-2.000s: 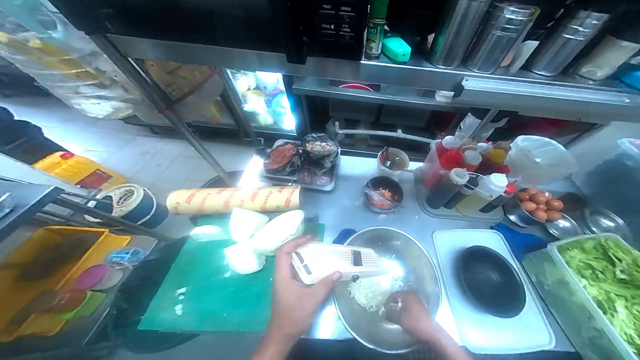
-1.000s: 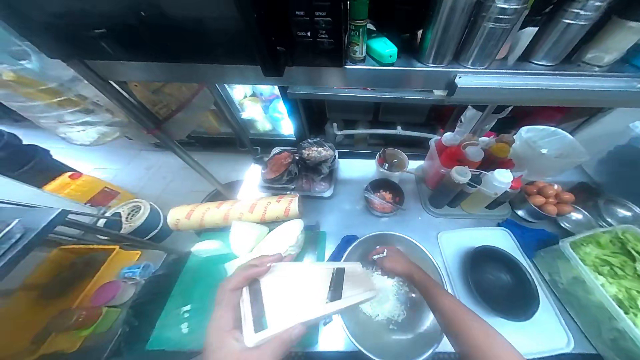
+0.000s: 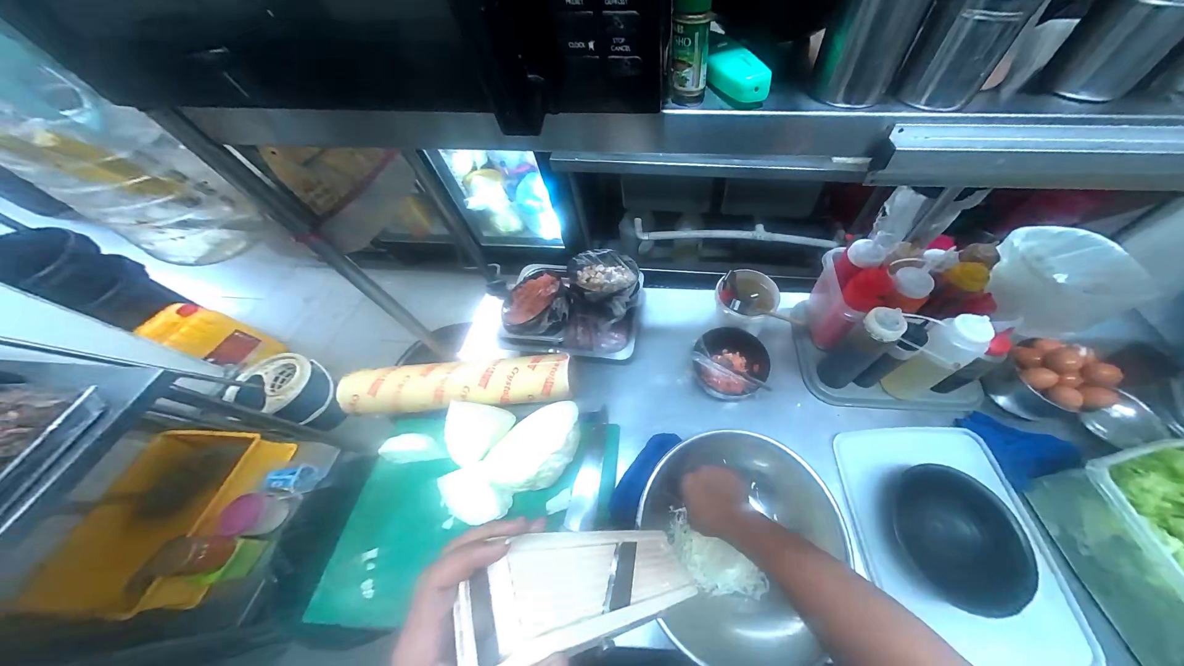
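My left hand (image 3: 462,583) grips a white mandoline slicer (image 3: 564,587) by its near end. The slicer slants over the left rim of a steel mixing bowl (image 3: 795,546). Inside the bowl, my right hand (image 3: 717,499) is at the shredded white vegetable (image 3: 717,560); its fingers are blurred and partly hidden, so their grip is unclear. Left of the bowl, large pale cabbage pieces (image 3: 532,449) lie on a green cutting board (image 3: 398,546). A knife blade (image 3: 585,486) rests along the board's right side. A blue cloth (image 3: 643,476) lies between board and bowl.
A roll of cling film (image 3: 453,382) lies behind the board. Beyond the bowl stand a small dark bowl of chopped food (image 3: 731,363) and squeeze bottles (image 3: 939,351). At right are a white tray (image 3: 860,453) with a black bowl (image 3: 965,539), eggs (image 3: 1068,375) and a container of lettuce (image 3: 1152,495).
The slicer has moved from over the bowl's upper left to its left rim, lower in view. My right hand has moved from the bowl's lower right to its upper left part.
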